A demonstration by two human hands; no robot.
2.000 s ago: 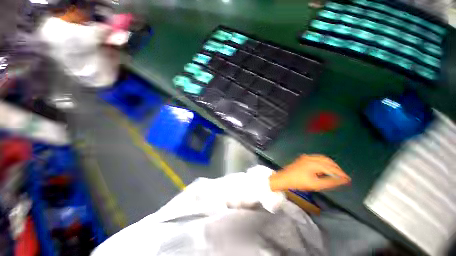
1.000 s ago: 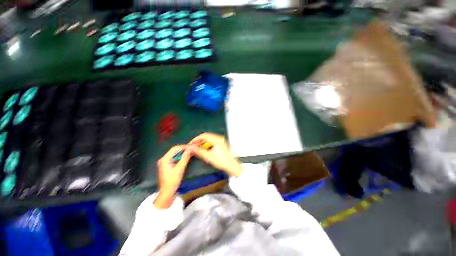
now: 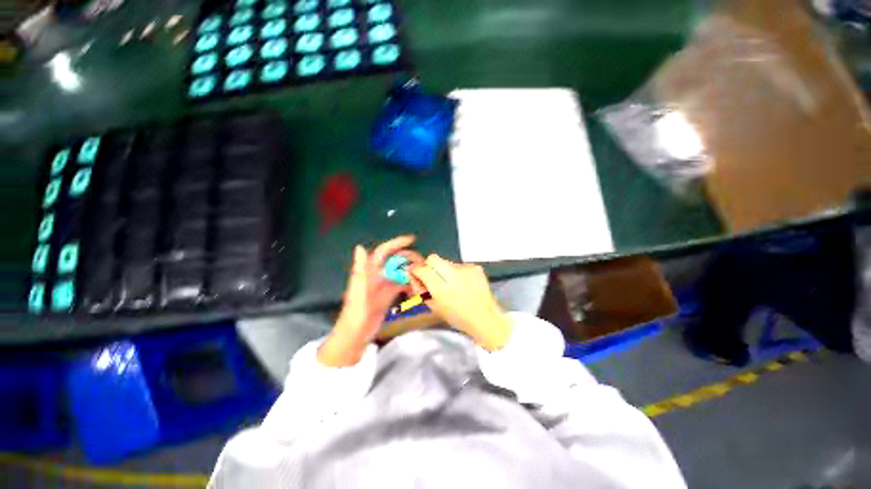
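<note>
My left hand (image 3: 366,293) holds a small round teal housing (image 3: 396,268) between its fingers and thumb, just over the bench's front edge. My right hand (image 3: 460,294) touches the housing with its fingertips and holds a yellow hand tool (image 3: 412,304) with a dark end under its fingers. What the right fingertips hold at the housing is too small to tell. A black blister tray (image 3: 181,210) lies at the left, with teal pieces in its left columns and its other pockets empty.
A filled blister tray (image 3: 295,45) lies beyond. Red small parts (image 3: 336,198), a blue parts bin (image 3: 413,128) and a white parts sheet (image 3: 531,174) lie ahead. A clear plastic bag (image 3: 659,143) and cardboard sheet (image 3: 785,124) are at right. An open carton (image 3: 611,298) sits below the edge.
The view has shifted a little, moving the bench things. My hands stay together; the teal housing now shows clearly in my left fingers, with my right fingertips on it.
</note>
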